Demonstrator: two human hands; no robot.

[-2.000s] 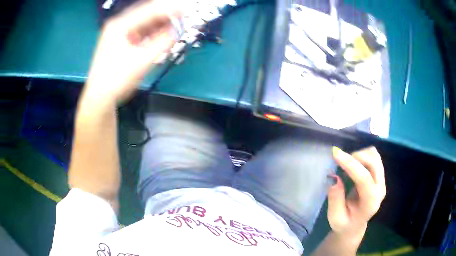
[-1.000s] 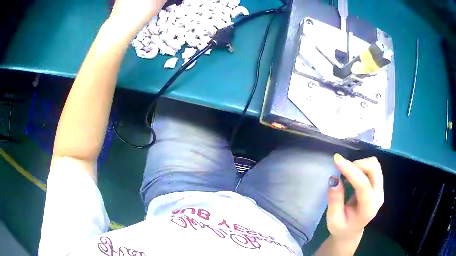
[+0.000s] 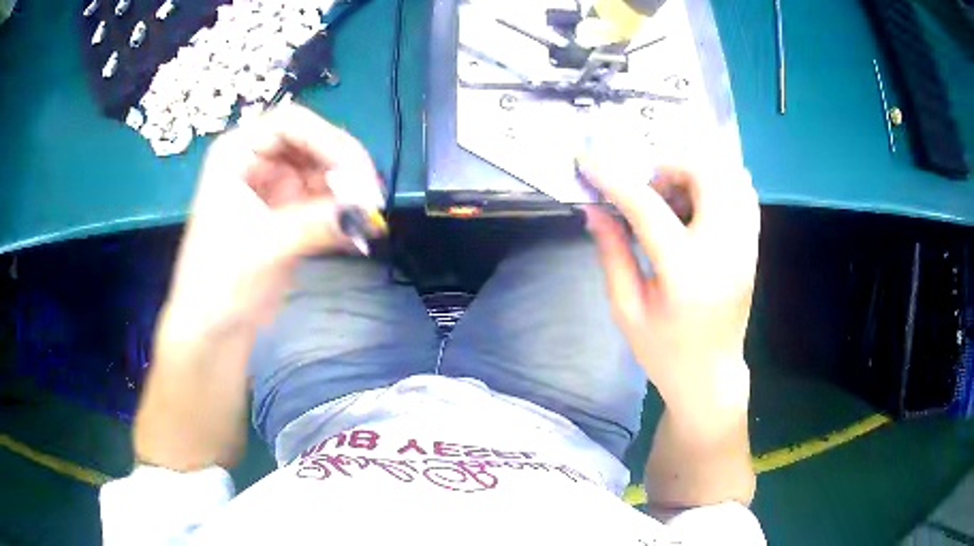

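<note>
My left hand (image 3: 267, 208) is in front of the bench edge, thumb and index pinched together, with a small white plastic housing (image 3: 361, 246) partly showing at the fingertips; the hand is slightly blurred. My right hand (image 3: 678, 240) is over the front of the fixture's metal top plate (image 3: 534, 144), thumb and index apart, with nothing clearly visible between them. A loose pile of white housings (image 3: 219, 80) lies at the upper left. The black tray (image 3: 118, 64) beside it holds several white pieces. The yellow-wrapped clamp head (image 3: 619, 19) is above the plate.
The dark fixture box (image 3: 443, 160) shows an orange-red light (image 3: 465, 211) on its front edge. A black cord (image 3: 396, 96) runs down left of it. A thin pale rod (image 3: 781, 59), a thin stick (image 3: 885, 101) and a second black tray (image 3: 924, 96) lie to the right.
My left hand has come from the pile back towards the middle, with a white piece at its fingertips. My right hand has risen to the plate's front. The view has shifted right.
</note>
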